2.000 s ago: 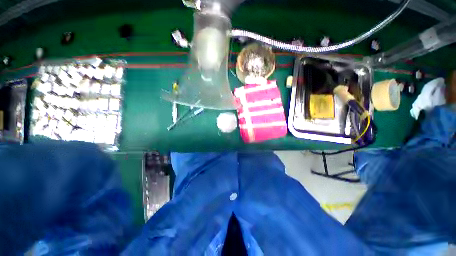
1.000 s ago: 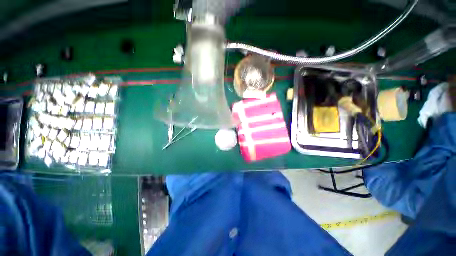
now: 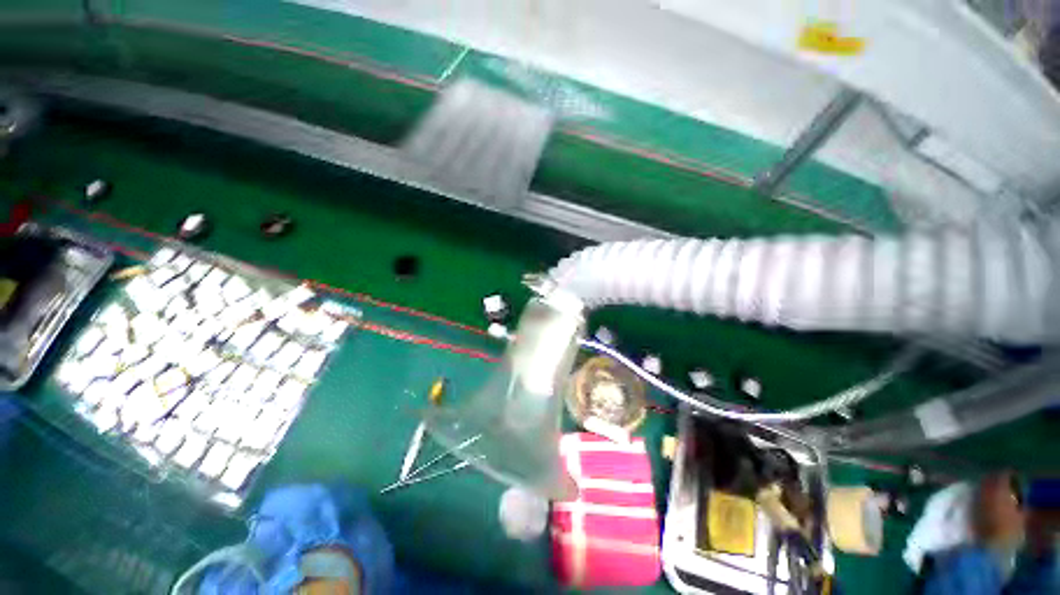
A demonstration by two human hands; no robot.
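A blister tray full of white components [image 3: 198, 360] lies at the left. The clear fume hood [image 3: 529, 395] stands over the mat near the centre. Tweezers [image 3: 448, 467] and a pen-like tool with a yellow end [image 3: 419, 436] lie left of it. A folded pink-red cloth with white stripes [image 3: 604, 511] lies right of the hood. The soldering iron [image 3: 781, 511] rests in the metal tray. A blue sleeve with a patch of skin shows at the bottom edge, perhaps my left hand [image 3: 330, 570], cut off and blurred. My right hand is out of view.
A ribbed duct [image 3: 767, 279] runs right from the hood. A silvery round dish [image 3: 607, 395] is behind the cloth. The metal tray [image 3: 684, 500] holds a yellow sponge [image 3: 731, 523]; a beige roll [image 3: 854, 520] is beside it. Small modules sit on the green conveyor [image 3: 349, 244]. Another person's hand [image 3: 997, 507] is far right.
The view has tilted up and turned, so the bench things appear lower and slanted, and the ribbed duct has come into view. A blue sleeve with skin now shows at the bottom.
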